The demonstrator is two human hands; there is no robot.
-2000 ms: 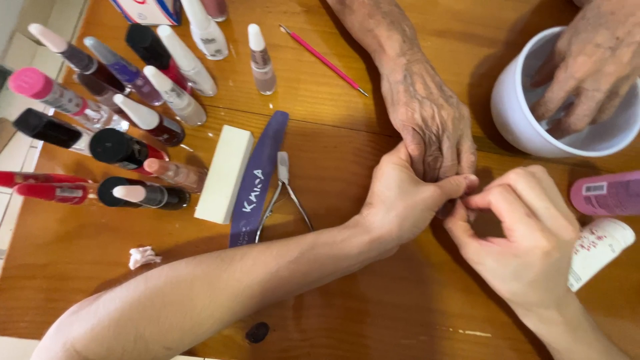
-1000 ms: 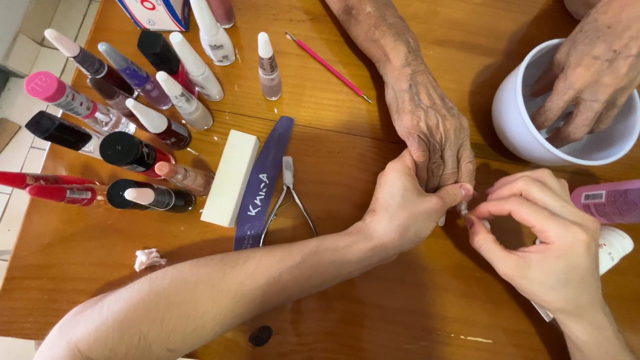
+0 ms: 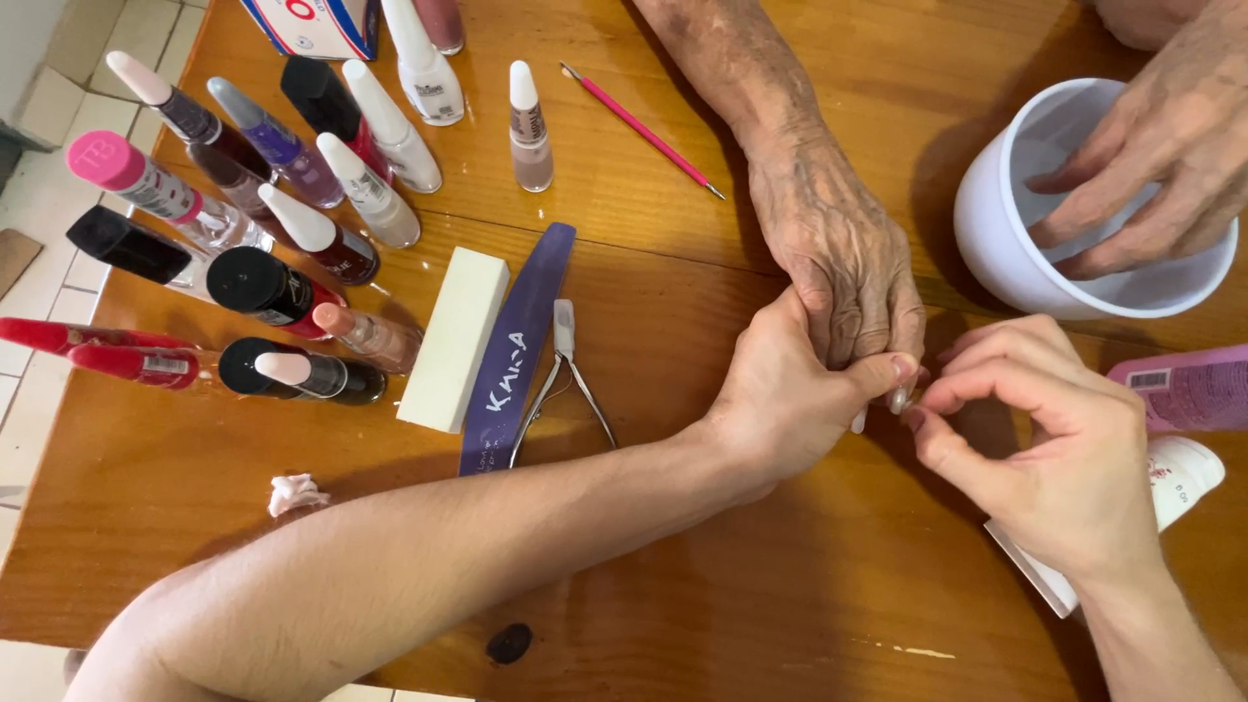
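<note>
My left hand (image 3: 799,380) holds the fingers of another person's hand (image 3: 843,263), which lies palm down on the wooden table. Close by on the right, my right hand (image 3: 1043,419) has thumb and forefinger brought together at one of that person's fingertips; whether something tiny is pinched there cannot be told. The person's other hand (image 3: 1150,166) dips into a white plastic bowl (image 3: 985,224). Left of my left hand lie cuticle nippers (image 3: 565,336), a purple nail file (image 3: 517,361) and a white buffer block (image 3: 453,339). A pink metal-tipped nail tool (image 3: 643,132) rests above.
Several nail polish bottles (image 3: 366,190) crowd the table's left side, and one bottle (image 3: 529,127) stands apart. A box (image 3: 317,24) is behind them. A crumpled white wad (image 3: 295,494) lies near my left forearm. A pink bottle (image 3: 1194,390) and a white tube (image 3: 1185,478) are at right.
My right hand's fingertips have shifted slightly around the other person's fingertip. My left hand keeps its hold, and the person's other hand stays in the bowl.
</note>
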